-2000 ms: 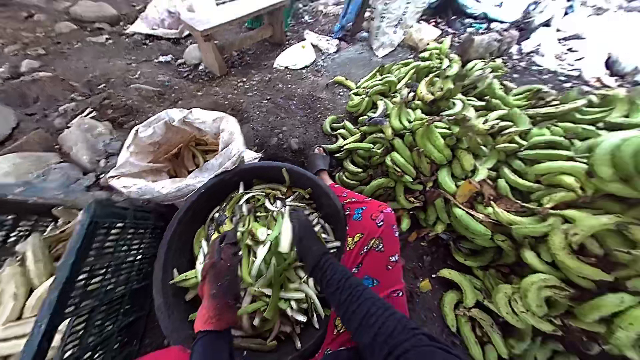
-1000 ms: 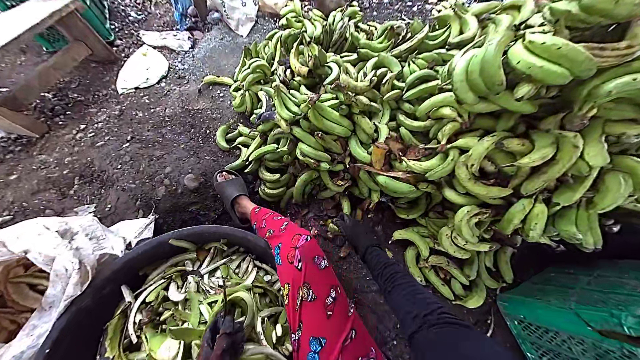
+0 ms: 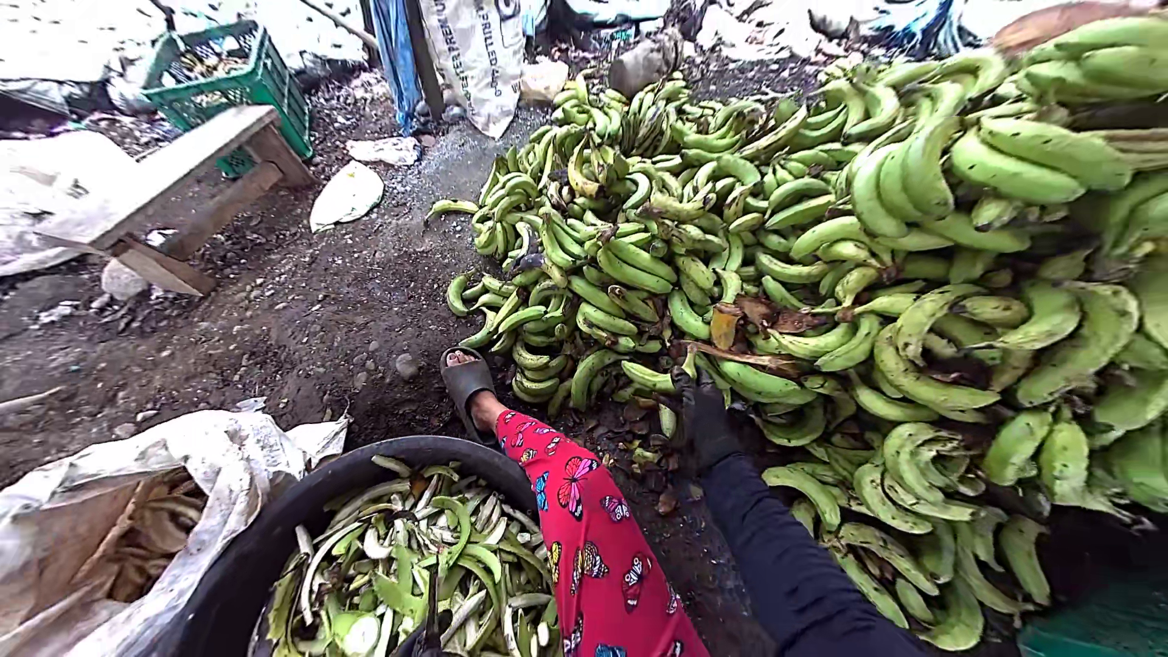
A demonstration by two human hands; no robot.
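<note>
My right hand (image 3: 704,415), in a dark glove, is at the near edge of a large heap of green bananas or plantains (image 3: 630,265), with its fingers around the stem end of a green fruit (image 3: 688,363). Low in the frame, my left hand (image 3: 424,644) shows only in part over a black tub (image 3: 228,566). A thin dark upright thing rises beside it, too unclear to name. Green peels and pale strips (image 3: 401,584) fill the tub.
Left of the tub lies an open white sack (image 3: 228,456) with brownish peels. A wooden bench (image 3: 173,173) and a green crate (image 3: 246,91) stand farther back. My sandalled foot (image 3: 467,388) is between tub and heap; another green crate (image 3: 1095,630) shows lower right.
Two seconds ago both hands were over the peels in the tub; my right hand has since moved right to the heap. The view has swung right.
</note>
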